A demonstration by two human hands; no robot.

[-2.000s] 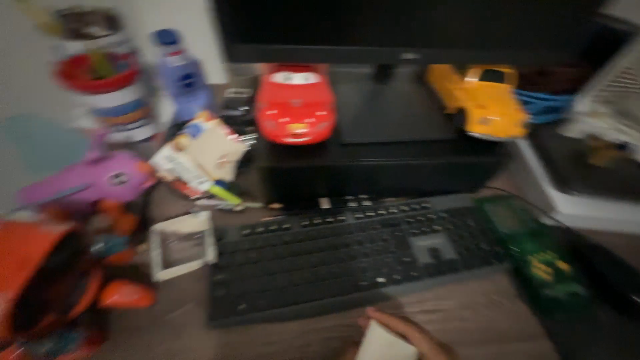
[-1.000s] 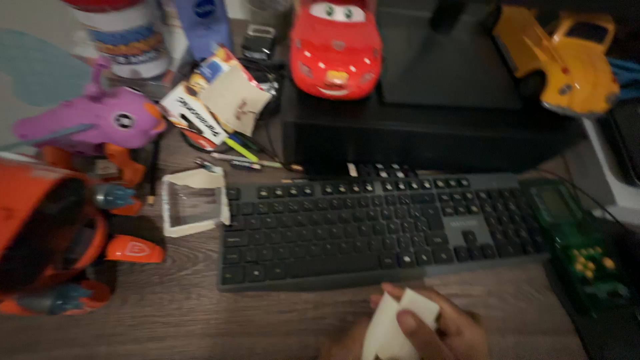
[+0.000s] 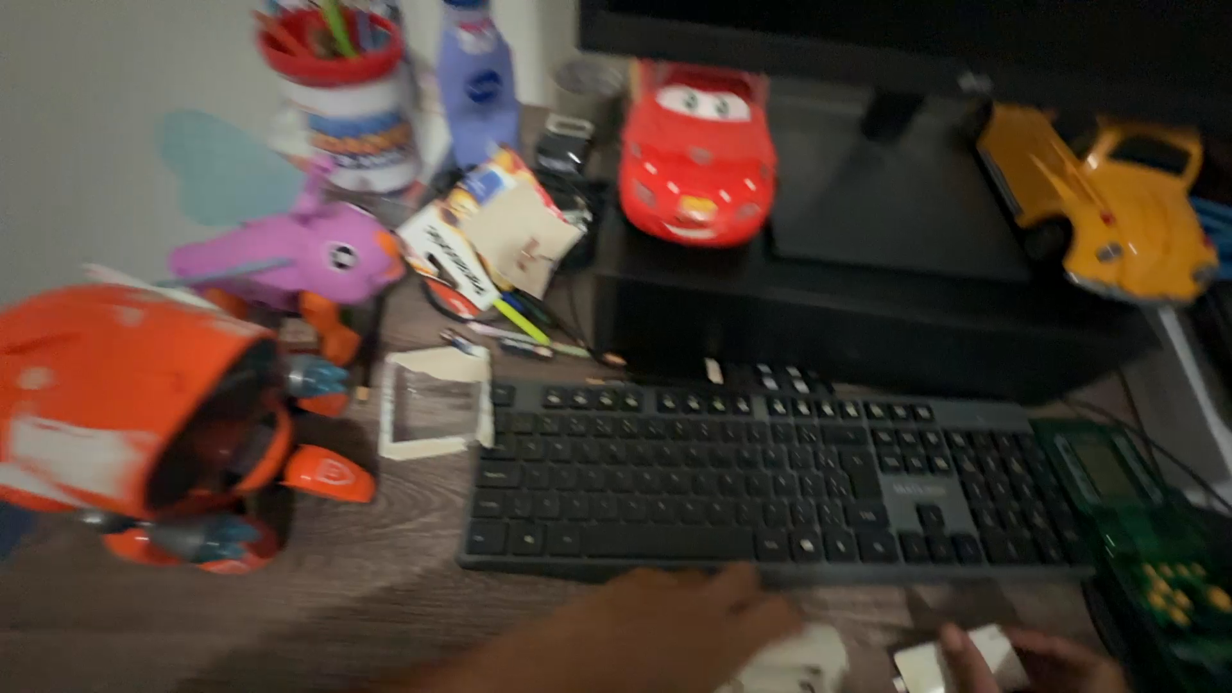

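Note:
My left hand (image 3: 674, 621) reaches in from the bottom edge, its fingers at the front edge of the black keyboard (image 3: 654, 481). A crumpled pale paper (image 3: 799, 659) lies beside and partly under it; whether this hand grips anything is hidden. At the lower right, my right hand (image 3: 1039, 659) holds a small white piece (image 3: 929, 669), perhaps card or a small box, between thumb and fingers. Left of the keyboard a cut paper frame (image 3: 438, 402) rests against its corner.
An orange toy (image 3: 96, 404) and a purple bird toy (image 3: 289, 255) stand left. Behind are a pencil cup (image 3: 356, 115), a purple bottle (image 3: 478, 91), papers (image 3: 520, 231) and a red toy car (image 3: 698, 159). A yellow toy car (image 3: 1107, 207) and a green handheld game (image 3: 1136, 520) are right.
The hands were together around the pale paper; now they are apart, the left at the keyboard's front edge and the right with a white piece farther right.

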